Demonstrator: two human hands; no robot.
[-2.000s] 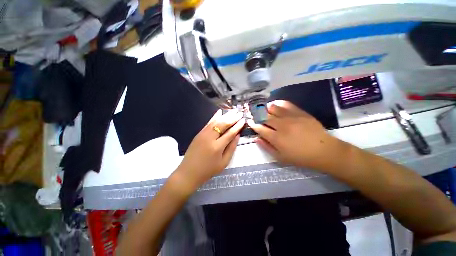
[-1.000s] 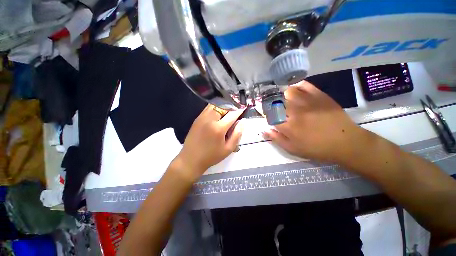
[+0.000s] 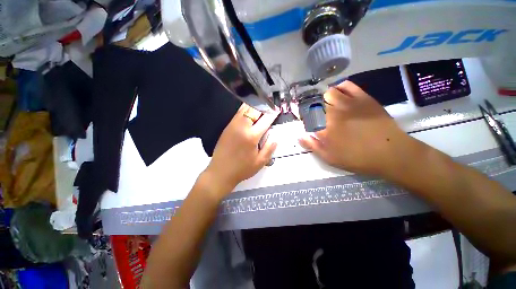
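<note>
A large black garment panel [image 3: 181, 101] lies on the white table and runs under the head of the sewing machine [image 3: 271, 34]; its right part [image 3: 385, 84] shows beyond my right hand. My left hand [image 3: 240, 144] lies at the panel's edge left of the needle, fingertips close to the lit presser foot [image 3: 286, 107]. My right hand [image 3: 356, 127] is right of the grey-blue edge guide [image 3: 313, 113], fingers bent over the cloth, thumb low on the table. Whether either hand pinches the cloth is hard to tell.
Long black cut pieces [image 3: 110, 124] lie along the left table edge. A lit smartphone [image 3: 438, 82] and thread snips [image 3: 499, 132] are at the right. A printed ruler [image 3: 317, 195] runs along the front edge. A red basket [image 3: 129, 262] is below left, with cloth heaps beyond.
The view has moved closer to the machine than two seconds ago. The black cloth near the needle shows less between my hands. My right hand has moved from beside the needle to right of the guide.
</note>
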